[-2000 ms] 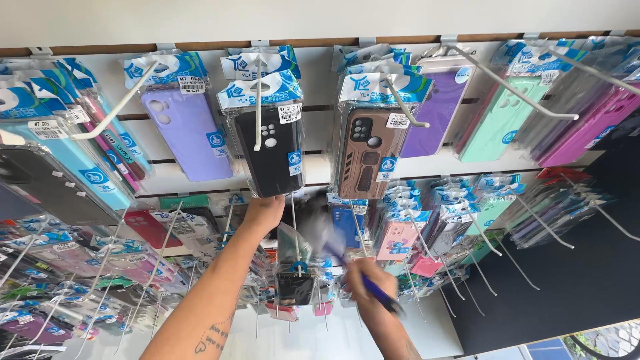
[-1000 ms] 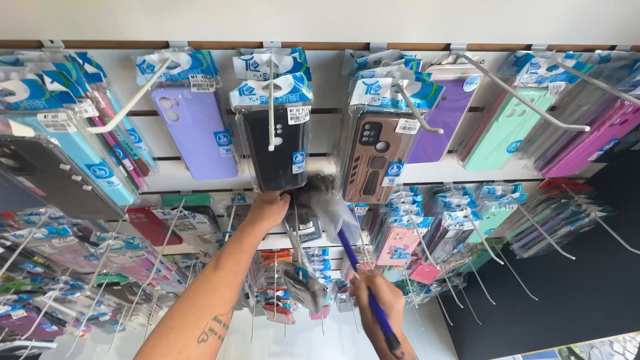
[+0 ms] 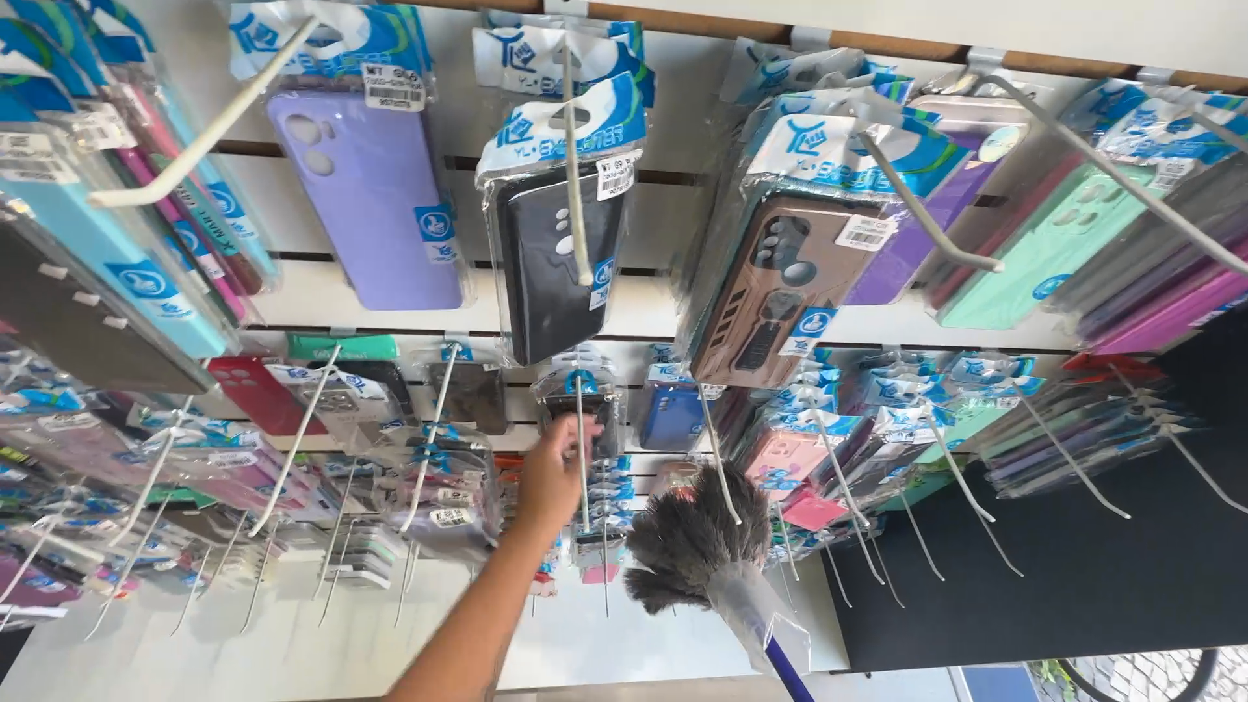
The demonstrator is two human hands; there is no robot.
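Observation:
My left hand (image 3: 558,472) is at the lower row of hooks, its fingers somewhat apart beside a metal display hook (image 3: 583,458). The fingertips overlap the lower part of a dark phone case in clear packaging (image 3: 575,390); whether they touch it is unclear. To the right, a grey feather duster (image 3: 697,541) with a blue handle (image 3: 788,671) is raised in front of the lower rack. My right hand is out of view, and the handle runs off the bottom edge. Above my left hand hangs a packaged black phone case (image 3: 558,258).
A packaged purple case (image 3: 375,210) and a brown rugged case (image 3: 780,292) hang in the upper row on a white slatwall panel (image 3: 361,288). Several bare hook ends jut toward me. A black panel (image 3: 994,575) stands at the right, a white surface (image 3: 322,634) below.
My left hand has left the bottom of the upper black case and is now at the lower row. The duster has moved right, away from it. My right hand, seen earlier on its handle, has gone from view.

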